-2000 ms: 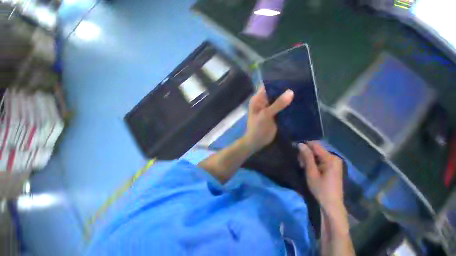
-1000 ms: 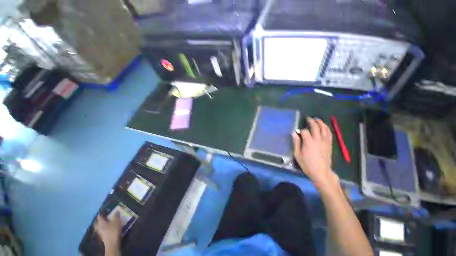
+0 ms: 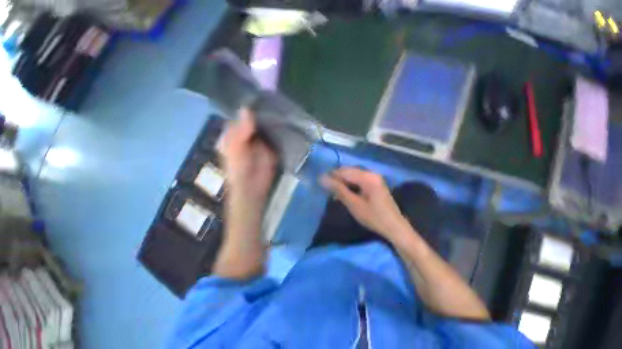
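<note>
My left hand (image 3: pixel 251 163) holds a smartphone (image 3: pixel 276 119), a motion-blurred grey-black slab, tilted above the left tray and the bench's front edge. My right hand (image 3: pixel 365 198) is to its right, over my lap, thumb and finger pinched on a thin black USB cable (image 3: pixel 334 151) that hangs from the bench edge. The plug is too blurred to see, and phone and right fingers are apart. The black phone tray (image 3: pixel 167 262) on the left has white-faced phones (image 3: pixel 194 218) in pockets.
A blue coupling plate (image 3: pixel 426 102), black mouse (image 3: pixel 496 103) and red pen-like tool (image 3: pixel 532 121) lie on the green bench. A pinkish phone (image 3: pixel 266 63) lies at left, another (image 3: pixel 590 119) on the right plate. Another phone tray (image 3: pixel 511 272) stands at right.
My left hand has risen from the left tray, now holding a phone. My right hand has left the mouse and moved down-left to the cable. The view has shifted.
</note>
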